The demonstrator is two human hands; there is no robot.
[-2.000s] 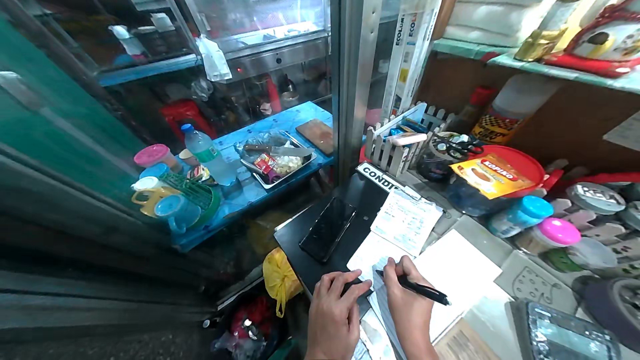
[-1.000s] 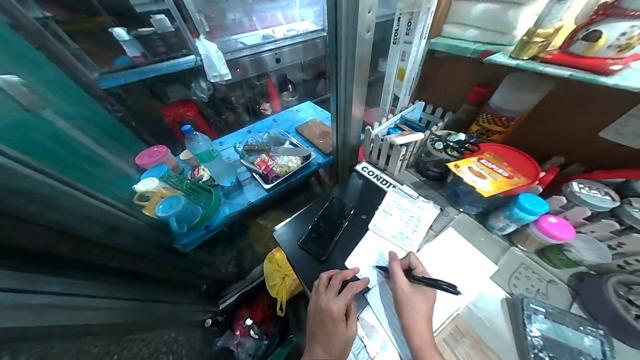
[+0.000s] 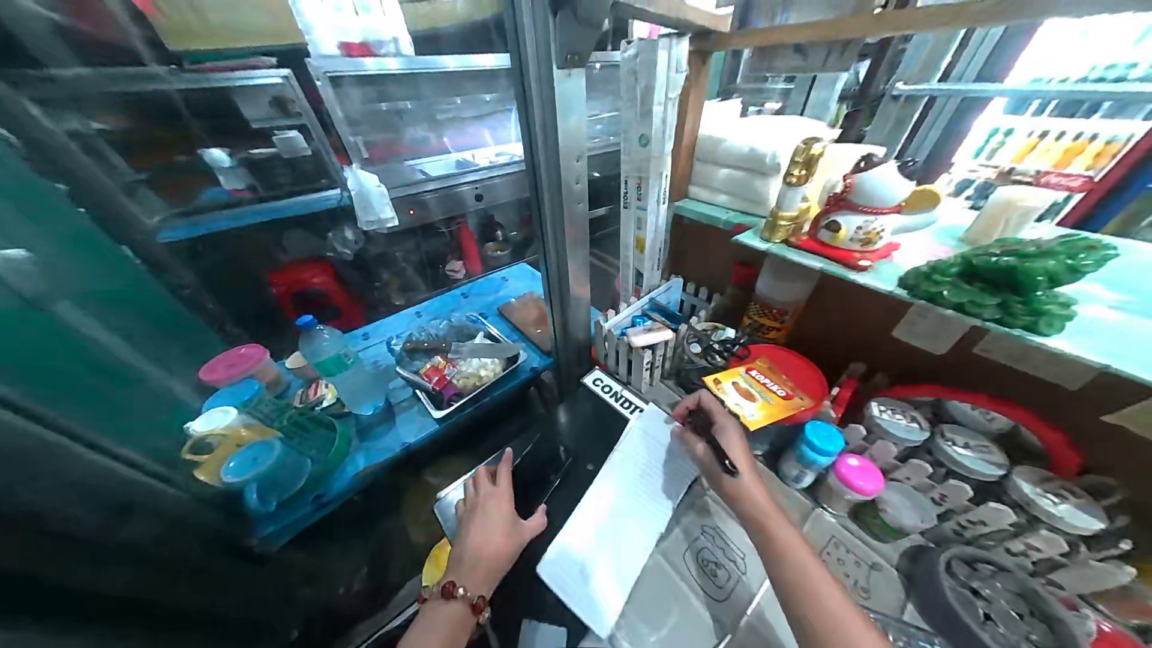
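My right hand [image 3: 720, 445] holds a black pen [image 3: 714, 441] and pinches the top edge of a lined white paper pad [image 3: 621, 522], which lies tilted over the black table edge. My left hand [image 3: 495, 522] is left of the pad with its fingers apart, over the dark smartphone [image 3: 531, 468]. Its fingertips are by a pale flat item [image 3: 448, 504], partly hidden; whether they touch it cannot be told. A bracelet of beads is on the left wrist. Above the pad lies a white sign strip [image 3: 615, 393] with black letters.
Jars with blue [image 3: 814, 447] and pink [image 3: 852, 480] lids and a coffee packet [image 3: 758, 392] stand right. A metal post [image 3: 569, 207] rises ahead. Left, a blue table [image 3: 405, 315] bears a tray [image 3: 517, 362] with a knife, a bottle [image 3: 335, 360] and pitchers. A lucky cat figure [image 3: 864, 216] sits on the shelf.
Both hands have moved apart from their writing position. The right hand, still with the pen, is at the pad's top edge; the left has moved to the phone. The view has tilted up.
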